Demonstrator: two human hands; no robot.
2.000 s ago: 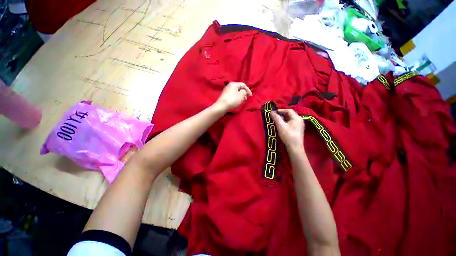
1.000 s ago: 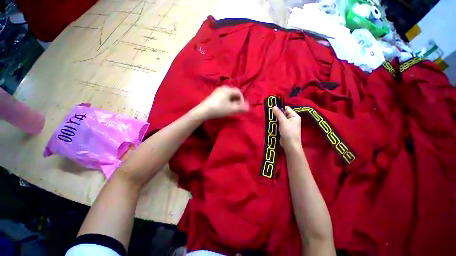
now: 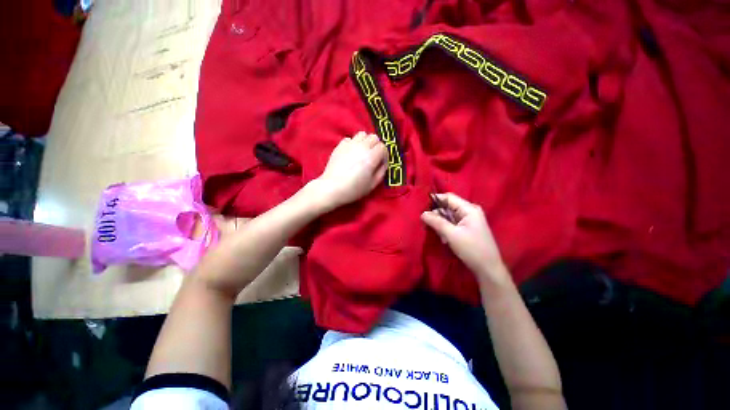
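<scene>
The red garment point(image 3: 496, 160) spreads over the table and hangs over its front edge. Patterned tape point(image 3: 378, 112), dark with a yellow chain motif, runs down its middle; a second length point(image 3: 488, 70) slants to the right. My left hand point(image 3: 352, 170) lies on the red cloth against the tape's left edge, fingers curled on the fabric. My right hand point(image 3: 452, 220) is right of the tape's lower end, fingers closed on a small dark tool point(image 3: 437, 202), apparently thread snips, mostly hidden by the fingers.
A pink plastic bag point(image 3: 148, 223) with dark printing lies on the pale wooden table point(image 3: 120, 104) at the left. A pink cylinder point(image 3: 42, 238) is beside it at the left edge. More red cloth point(image 3: 36, 60) is at the upper left.
The view has tilted down and turned. The garment has been drawn nearer, over the front edge. My left hand is now beside the tape; my right hand has left the tape's upper end and moved below it.
</scene>
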